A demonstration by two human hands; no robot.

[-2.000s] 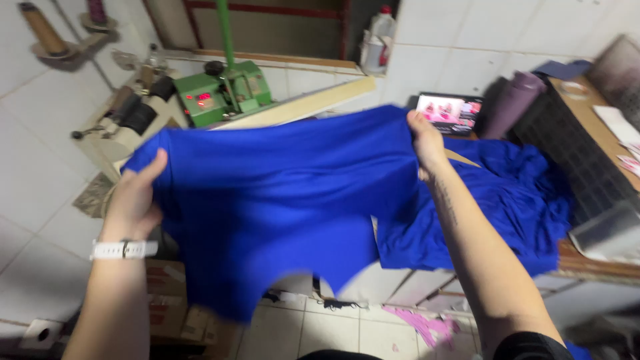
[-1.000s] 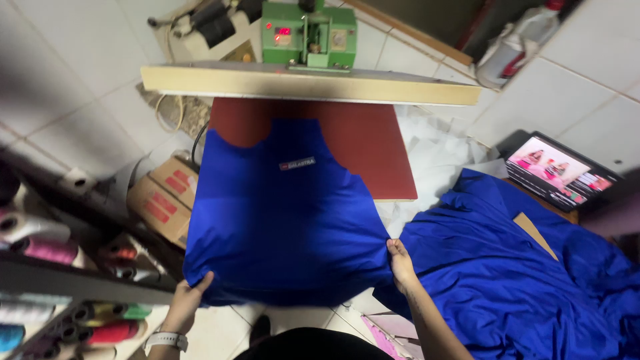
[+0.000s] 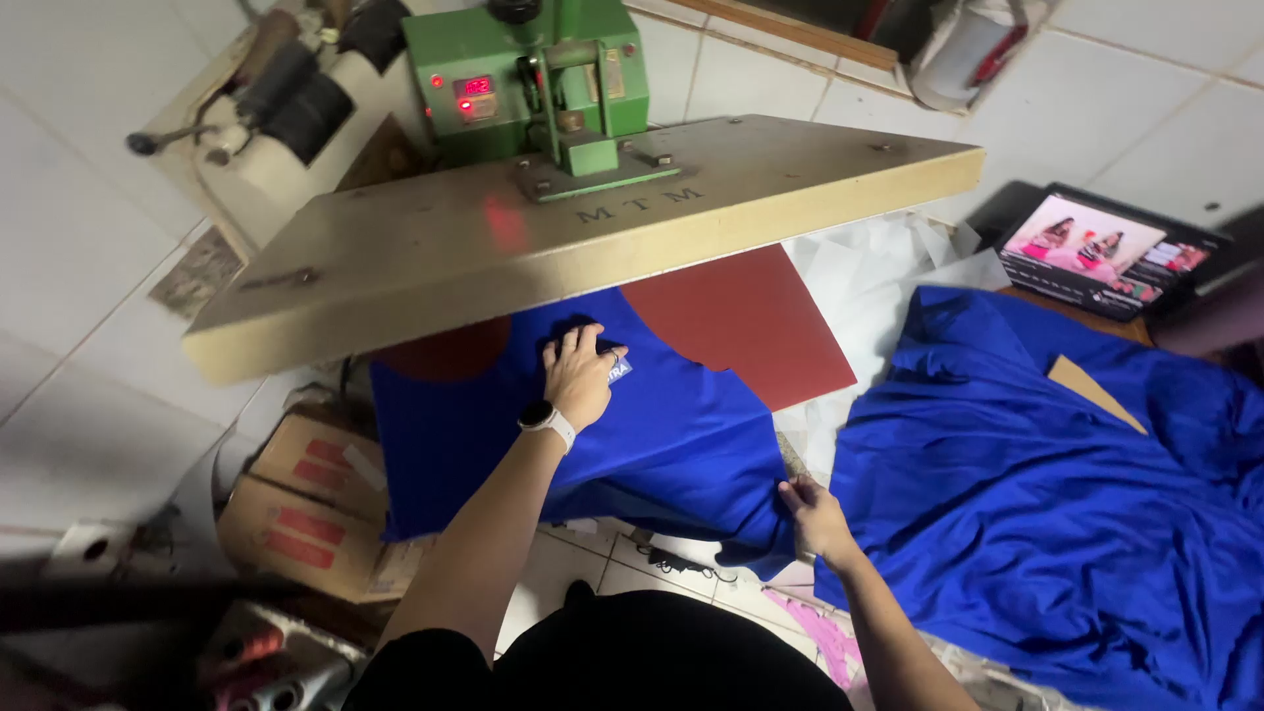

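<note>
A blue fabric garment panel (image 3: 652, 434) lies over the red pad (image 3: 750, 326) of a green heat press (image 3: 533, 89). Above it is the press's wide, raised upper plate (image 3: 592, 227), which hides the panel's far edge. My left hand (image 3: 580, 375), with a white-strapped watch, rests on the panel with its fingers spread, partly covering a small printed label (image 3: 619, 369). At the panel's right edge, my right hand (image 3: 815, 518) pinches the cloth between thumb and fingers. The panel's near part hangs in folds over the pad's front.
More blue fabric (image 3: 1027, 494) is heaped on the right, with a tan strip (image 3: 1096, 395) on it. Behind it a tablet (image 3: 1111, 252) shows a video. Cardboard boxes (image 3: 306, 494) stand at lower left, thread spools (image 3: 252, 647) nearer me. White sheets (image 3: 869, 286) lie beside the pad.
The panel, held up in the air two seconds ago, now lies on the red pad. My left hand has let go of its near left corner and moved forward onto the cloth by the label.
</note>
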